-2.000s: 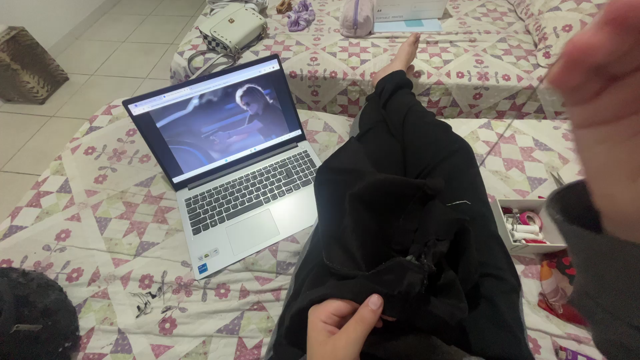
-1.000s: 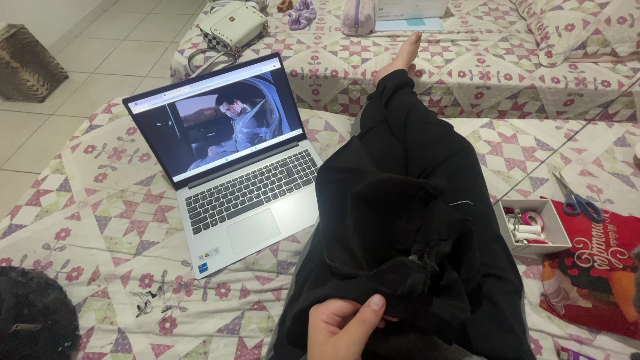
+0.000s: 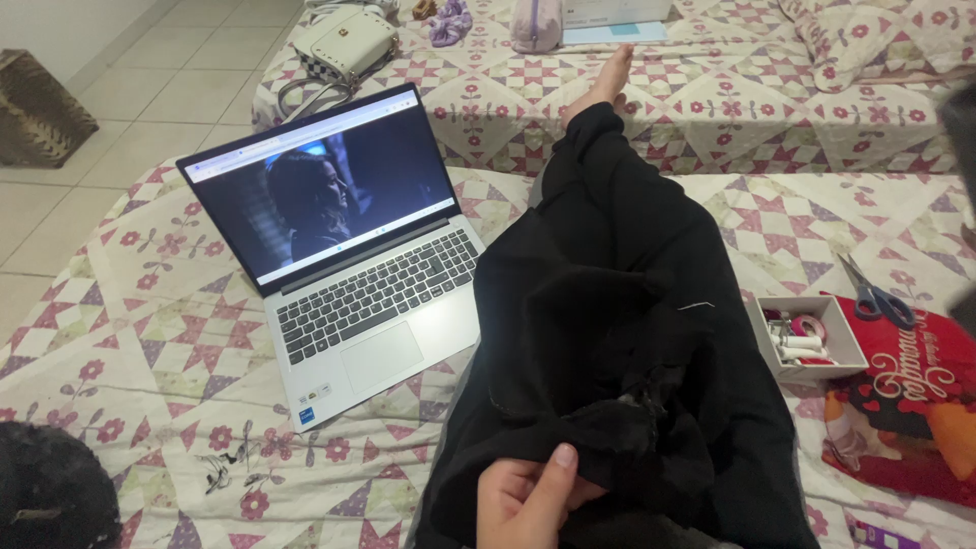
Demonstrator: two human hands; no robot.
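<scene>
My left hand [image 3: 530,499] pinches the edge of a black fabric garment [image 3: 602,358] between thumb and fingers, low in the middle of the view. The garment lies bunched over my legs in black trousers. A short white thread [image 3: 696,306] rests on the dark cloth. On the right, a white box [image 3: 820,371] holds thread spools and a pink roll. Scissors [image 3: 875,301] with dark blue handles lie beside it, over a red printed cloth item [image 3: 907,404]. My right hand does not show; a blurred dark shape, perhaps a sleeve, is at the right edge.
An open laptop [image 3: 381,351] stands on the floral bedspread at my left. Thread scraps [image 3: 219,469] lie near it, and a black fuzzy object [image 3: 53,488] is at the lower left. Across the gap, a second bed bears a white handbag [image 3: 347,42] and a pouch [image 3: 536,27].
The raised right hand has left the view at the right, uncovering the scissors and red item. The left hand keeps its hold on the cloth. The laptop picture has changed.
</scene>
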